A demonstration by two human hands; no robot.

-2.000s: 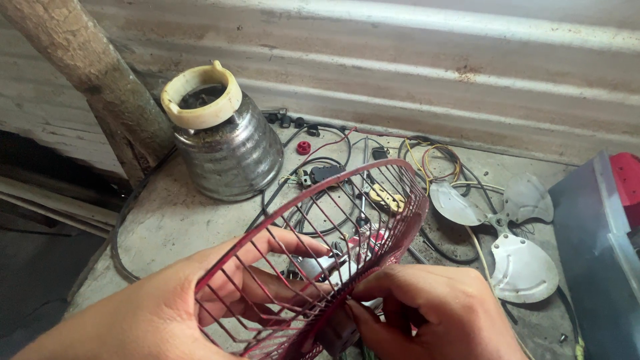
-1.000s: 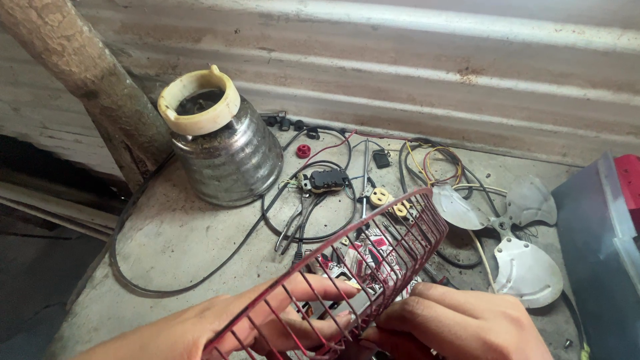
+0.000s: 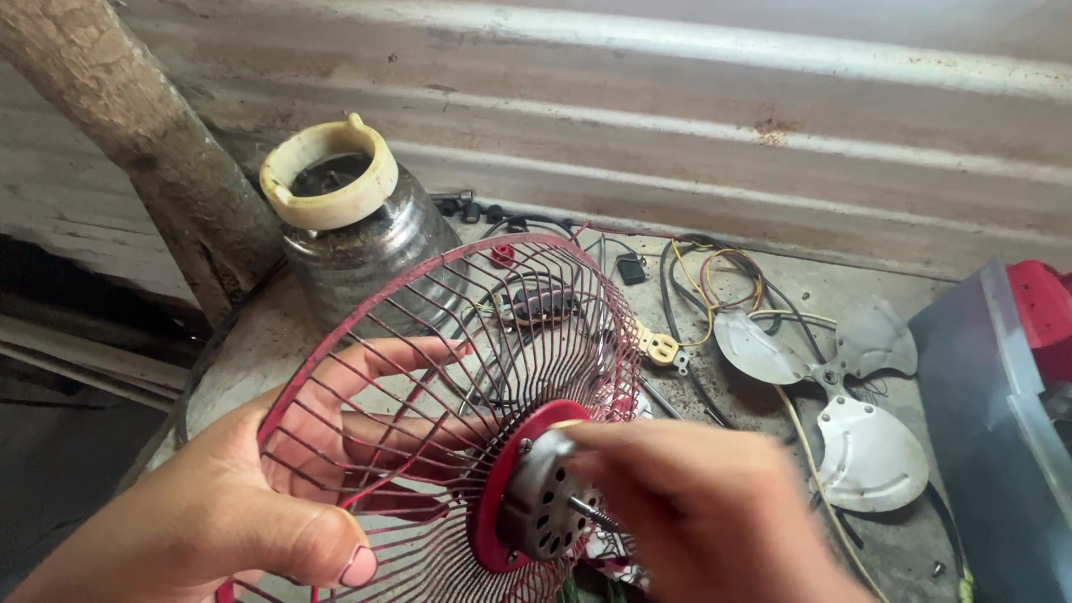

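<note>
My left hand (image 3: 243, 477) grips the rim of a red wire fan guard (image 3: 402, 289), its fingers behind the wires and its thumb in front. The guard is tilted, with a red centre plate (image 3: 490, 511) that carries a round metal motor housing (image 3: 544, 494) with holes. A threaded shaft (image 3: 593, 512) sticks out of the housing toward my right hand (image 3: 712, 502). That hand is blurred, its fingertips at the housing; whether it holds anything cannot be told.
Behind stands a metal container with a cream plastic ring (image 3: 331, 176). Right of the guard lie a duplex outlet (image 3: 662, 347), loose wires (image 3: 720, 280) and a metal fan blade (image 3: 871, 452). A translucent plastic bin (image 3: 971, 402) stands far right, before a corrugated metal wall (image 3: 670, 109).
The guard has been raised and turned, so that its centre plate and the motor housing now show. My right hand has moved with it and is now beside the housing.
</note>
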